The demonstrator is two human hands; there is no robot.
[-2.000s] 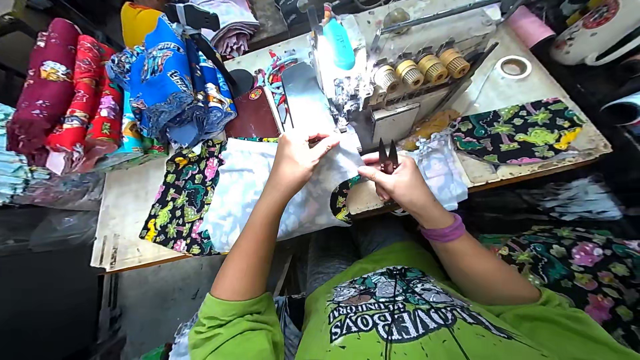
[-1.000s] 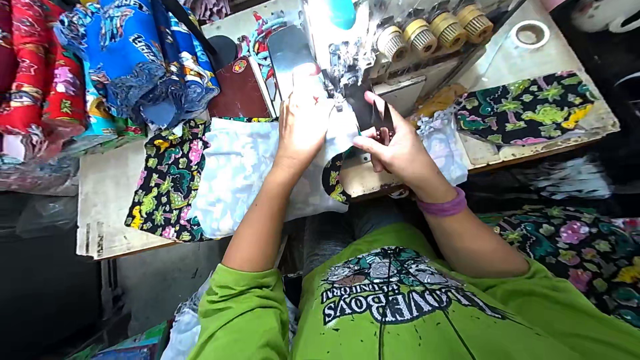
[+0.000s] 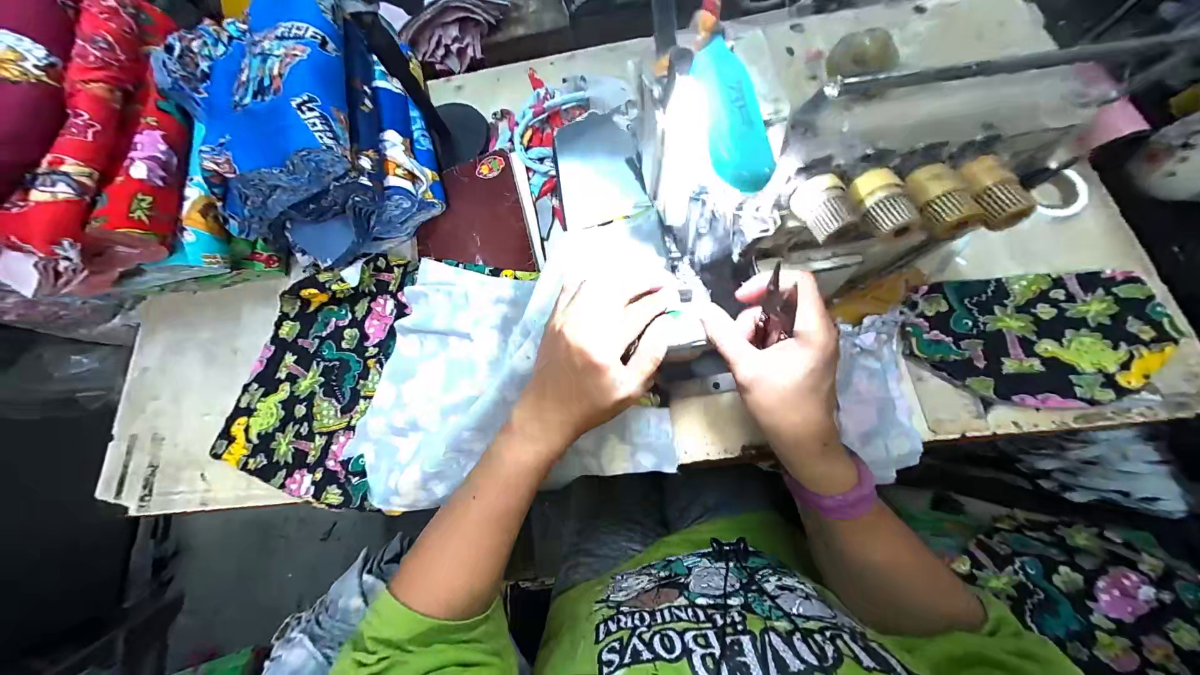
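Note:
My left hand [image 3: 595, 361] lies on the pale wrong side of a printed fabric piece [image 3: 450, 347], its fingers pinching the cloth close to the needle area of a sewing machine [image 3: 727, 230]. My right hand [image 3: 787, 352] holds dark thread snips [image 3: 774, 305] with the points up, and its thumb and forefinger touch the cloth edge beside the left fingers. Bright lamp glare hides the needle and the exact edge. Black dinosaur-print fabric [image 3: 323, 384] shows at the left of the pale piece. Another dinosaur-print piece [image 3: 1050, 337] lies on the table at the right.
Rolled printed fabrics [image 3: 281, 112] are piled at the left, by a dark red booklet [image 3: 478, 211]. Several ribbed yellowish knobs [image 3: 937, 197] front the machine. A white tape ring [image 3: 1064, 192] lies behind the right-hand piece. More dinosaur-print cloth [image 3: 1116, 600] is at lower right.
My left hand has moved in close to my right hand at the machine. The snips stay in my right hand, which has also come nearer the needle area.

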